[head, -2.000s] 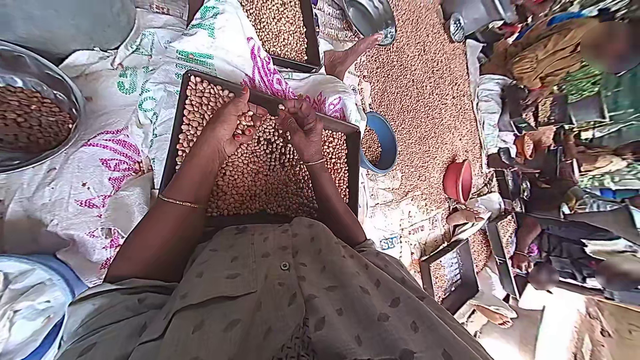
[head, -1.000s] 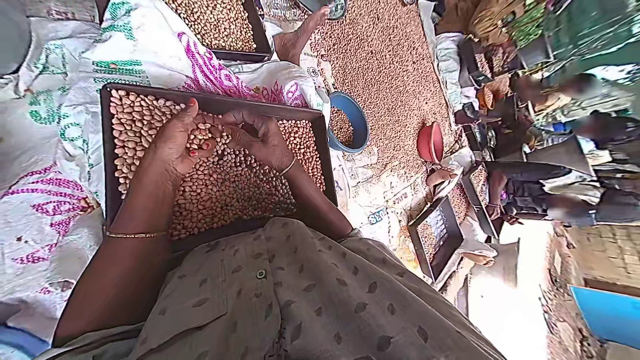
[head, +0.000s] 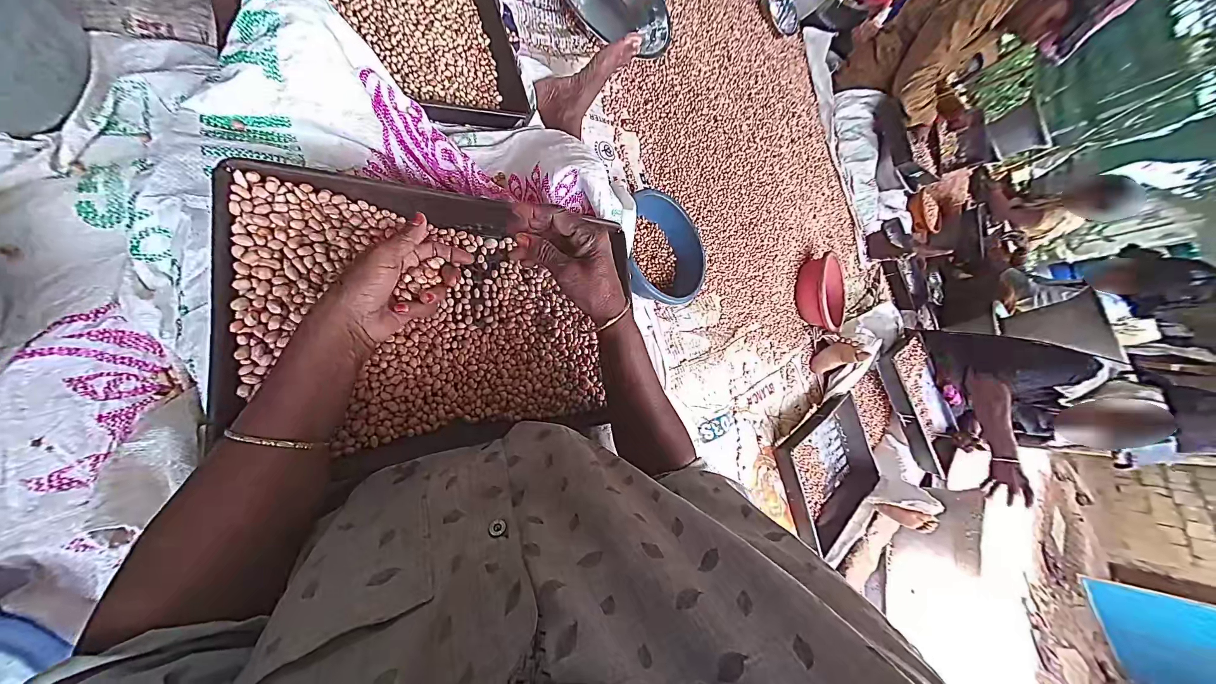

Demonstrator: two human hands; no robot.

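Note:
A dark rectangular tray [head: 220, 285] lies at my lap, filled with shelled nuts [head: 446, 370] that look like peanuts. My left hand [head: 394, 285] is over the tray's middle, palm turned inward, fingers curled and apart at the nuts; whether a nut lies in it I cannot tell. My right hand [head: 570, 256] is at the tray's far right part, thumb and fingers bent close together; what is between its fingertips is too small to make out. Between the hands a dark patch of the tray's bottom shows among the nuts. A bangle is on each wrist.
White woven sacks [head: 161, 190] with printing lie left and behind. A second nut tray [head: 475, 114] stands beyond, near a bare foot [head: 584, 85]. To the right are a blue bowl [head: 689, 247] with nuts, a spread of nuts [head: 731, 142], a red bowl [head: 820, 290], another tray [head: 860, 484] and several people.
My hands were close together over the tray a second ago; now they are farther apart, with my right hand nearer the tray's right end. The view has shifted.

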